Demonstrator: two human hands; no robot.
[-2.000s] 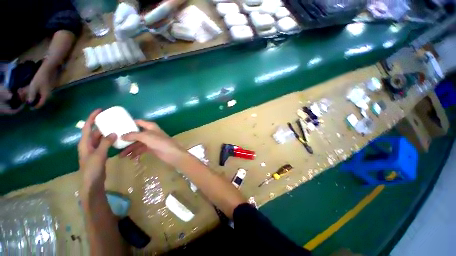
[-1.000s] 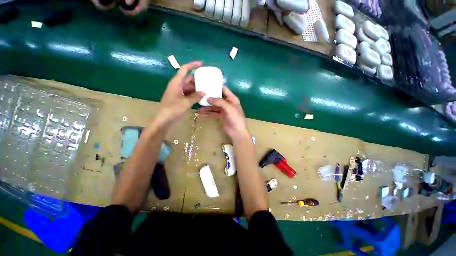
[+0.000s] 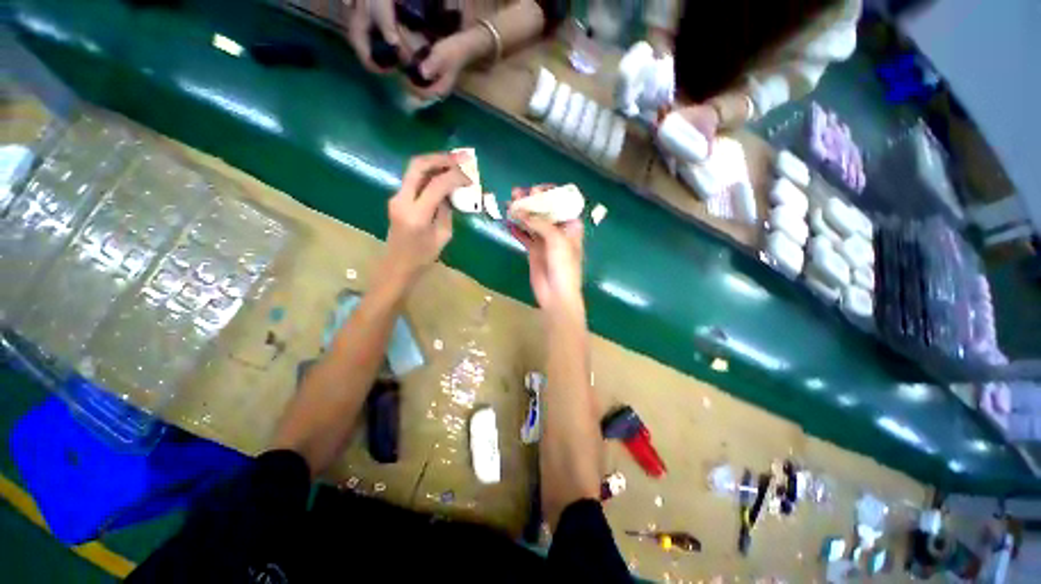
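Observation:
My left hand (image 3: 422,208) holds a small white shell part (image 3: 467,180) by its edge, over the green conveyor. My right hand (image 3: 550,245) holds another white shell part (image 3: 553,203), apart from the first and to its right. The fingers hide parts of both pieces. A small white piece (image 3: 492,207) shows between the hands; I cannot tell whether it is held or lies on the belt. A long white shell part (image 3: 485,444) lies flat on the cardboard bench (image 3: 440,331) between my forearms. A black housing (image 3: 385,421) lies left of it.
A red-and-black pistol-grip tool (image 3: 645,447), screwdriver (image 3: 672,541) and pliers (image 3: 752,512) lie at the right. A clear blister tray (image 3: 137,257) is at the left. The green belt (image 3: 662,302) crosses ahead. Coworkers' hands (image 3: 451,55) and rows of white housings (image 3: 839,234) are opposite.
The white housing held in both hands earlier now shows as two separate white pieces, one in each hand. The hands have moved apart. The view has turned, and more of the coworkers shows.

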